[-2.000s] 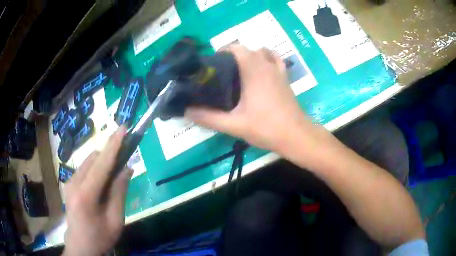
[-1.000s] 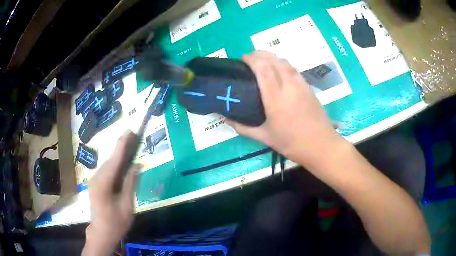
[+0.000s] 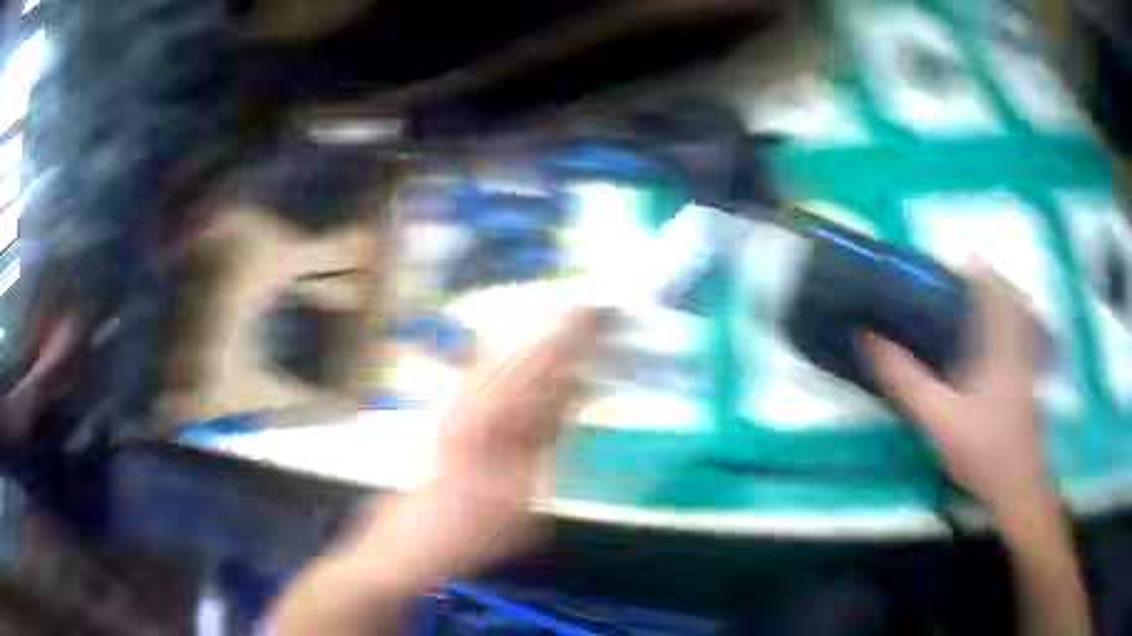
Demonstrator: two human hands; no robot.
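Observation:
The view is heavily blurred. My right hand [image 3: 981, 398] grips the right end of a black speaker body [image 3: 857, 292], which is tilted over the green-and-white sheet. A thin blue line shows along its upper edge; the plus and minus signs cannot be read. My left hand [image 3: 509, 416] is closed around the mallet, whose grip is hidden or lost in the blur. The pale shaft of the mallet [image 3: 687, 242] rises to a dark blurred head, left of the speaker. Blurred dark panels with blue marks [image 3: 497, 236] lie in a group beyond my left hand.
A cardboard tray [image 3: 236, 280] at left has a dark speaker [image 3: 298, 338] in it. A black strip [image 3: 795, 472] lies near the bench's pale front edge [image 3: 745, 516]. A blue basket rim [image 3: 521, 611] shows below. Part of another person's hand [image 3: 50, 354] shows at far left.
The view has swung left, so the bench things appear further right. The speaker has turned in my right hand, so its blue-marked face no longer faces the camera.

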